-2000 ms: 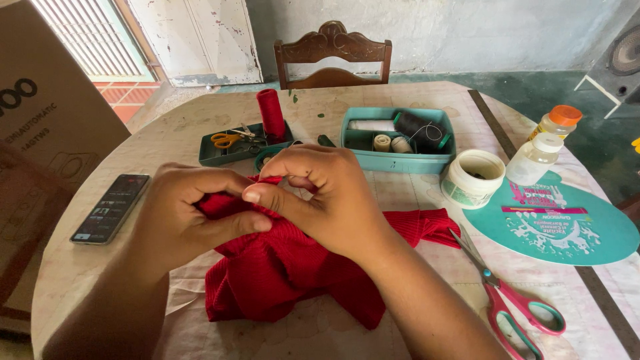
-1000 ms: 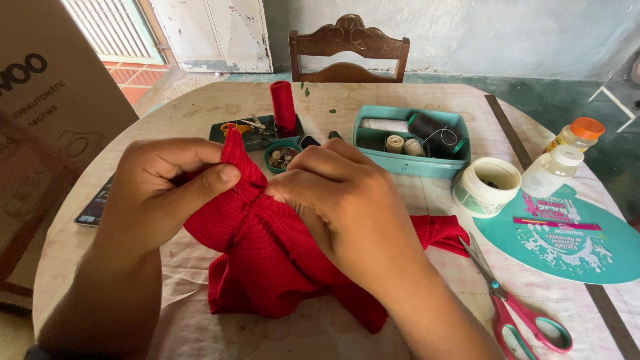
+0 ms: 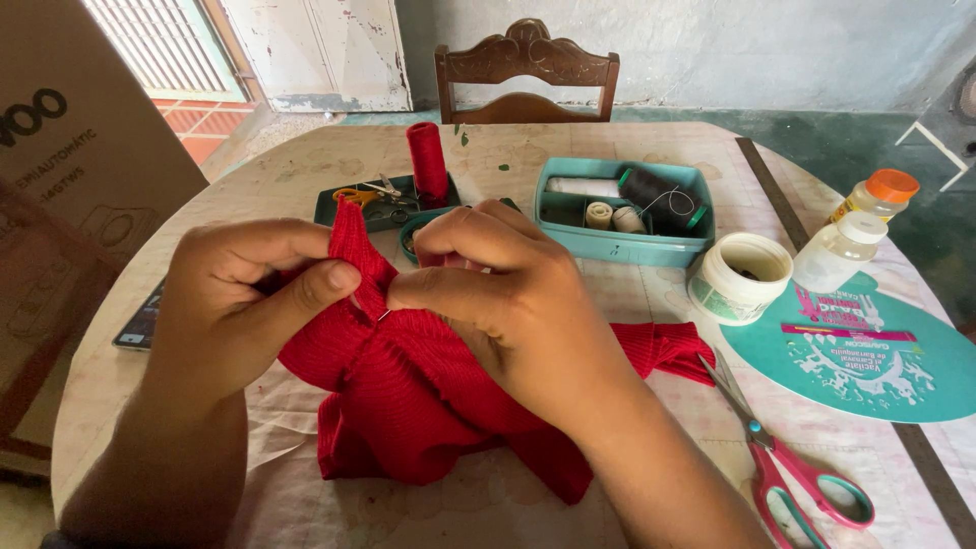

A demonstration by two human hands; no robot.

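Note:
A red ribbed knit garment (image 3: pixel 427 396) lies bunched on the table, its upper part lifted between my hands. My left hand (image 3: pixel 252 297) pinches a raised fold of the knit between thumb and fingers. Just right of it, my right hand (image 3: pixel 496 297) holds a thin needle (image 3: pixel 383 314) by thumb and forefinger, its tip showing against the fabric beside a gathered seam. Any thread on the needle cannot be made out. Pink-handled scissors (image 3: pixel 755 431) lie partly open at the right, their blade tips by the garment's sleeve-like end. A red thread cone (image 3: pixel 428 164) stands behind my hands.
A dark tray (image 3: pixel 328 210) holds small scissors. A teal box (image 3: pixel 625 248) holds thread spools. To the right are a white jar (image 3: pixel 736 286), two bottles (image 3: pixel 831 252), a teal fan-shaped card (image 3: pixel 846 396) and a metal ruler (image 3: pixel 770 191). A phone (image 3: pixel 133 328) lies behind my left wrist.
From the earliest frame, my hands have moved apart a little and the fold of red knit now stands up between them. The needle has come into sight at my right fingertips.

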